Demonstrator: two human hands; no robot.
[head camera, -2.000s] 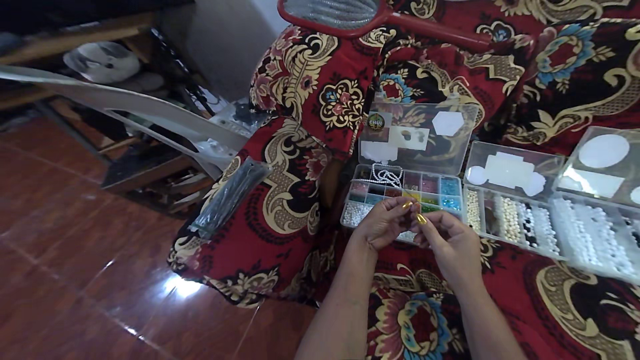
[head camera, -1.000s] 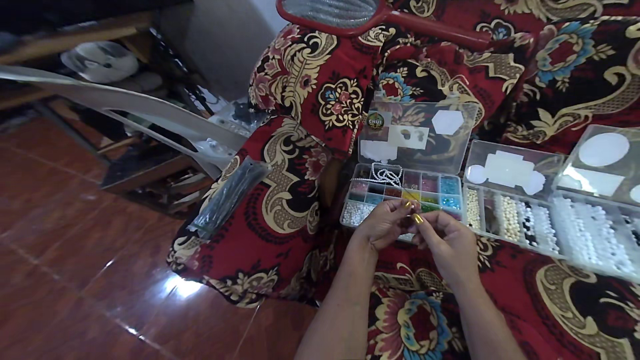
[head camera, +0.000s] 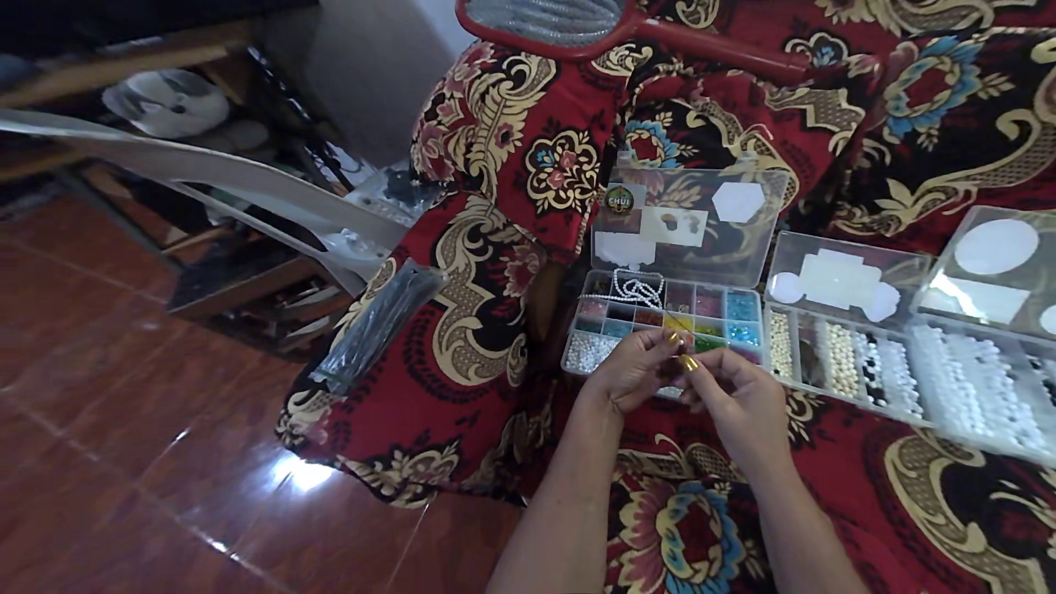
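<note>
My left hand (head camera: 635, 369) and my right hand (head camera: 734, 388) meet over the front edge of a clear plastic bead box (head camera: 580, 330). Fingertips of both, with gold-painted nails, are pinched close together. Something thin and dark, perhaps a thread or wire, rises from between them, too small to make out. The box has compartments of yellow, green, blue, red and white beads, and its lid (head camera: 689, 247) stands raised behind. A string of white beads (head camera: 639, 289) lies over its back left compartments.
To the right, a second bead box (head camera: 850, 355) and a third one (head camera: 982, 379) stand with raised lids on the patterned red cloth. A plastic-wrapped bundle (head camera: 379, 326) lies at left. Behind rests a red-framed racket (head camera: 553, 49). A pale plastic chair (head camera: 247, 173) stands by the seat.
</note>
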